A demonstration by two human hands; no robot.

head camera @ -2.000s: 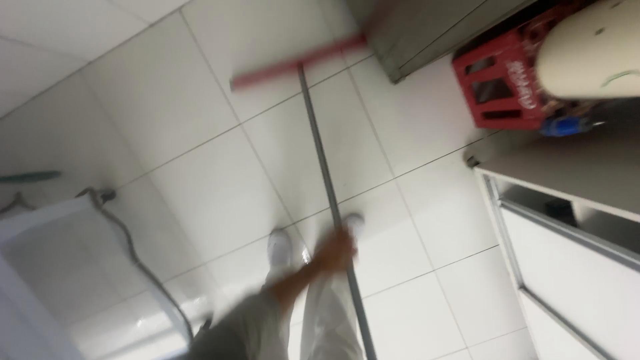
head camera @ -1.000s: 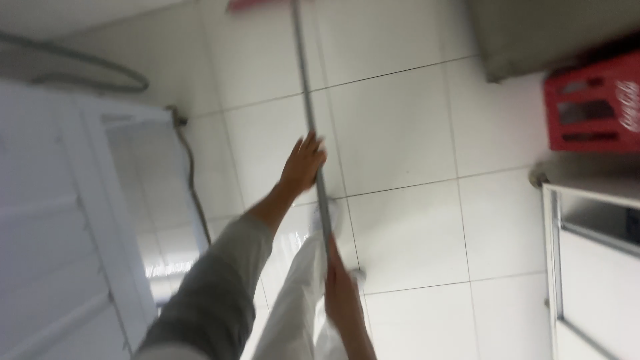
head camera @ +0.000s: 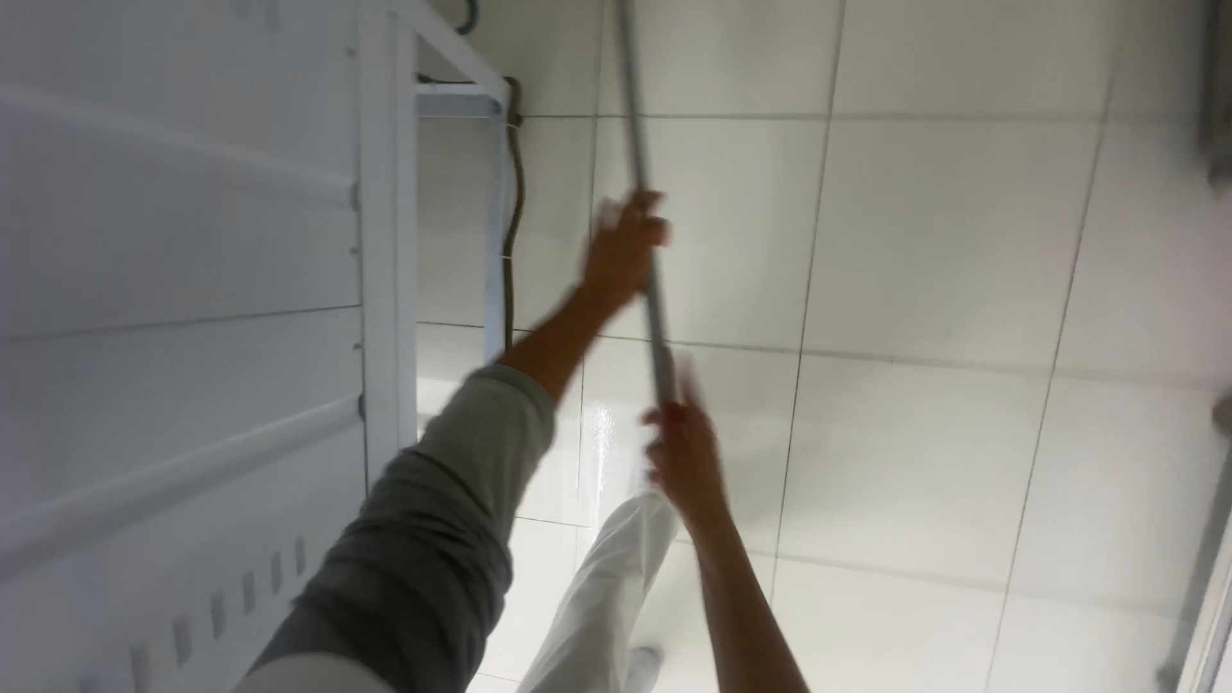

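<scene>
A long grey pole (head camera: 632,106) runs from the top of the view down to my hands; its far end is out of frame. My left hand (head camera: 624,246) is on the pole higher up, fingers curled at its side. Lower down, my right hand (head camera: 685,450) holds the pole near its lower end, blurred by motion. The left arm wears a grey sleeve (head camera: 433,520), while the right forearm is bare. Beneath the hands lies a white tiled floor (head camera: 924,241), with my leg in light trousers (head camera: 606,597) over it.
A large white metal cabinet or appliance (head camera: 183,241) with vent slots fills the left side, on a white frame (head camera: 496,221). A dark hose or cable (head camera: 517,192) runs down beside the frame. Edges of furniture (head camera: 1208,577) show at the far right.
The red squeegee-like head on the pole, seen earlier, has left the view, as has the red crate. Both hands are on the pole; two seconds ago only one hand showed. The view has shifted left.
</scene>
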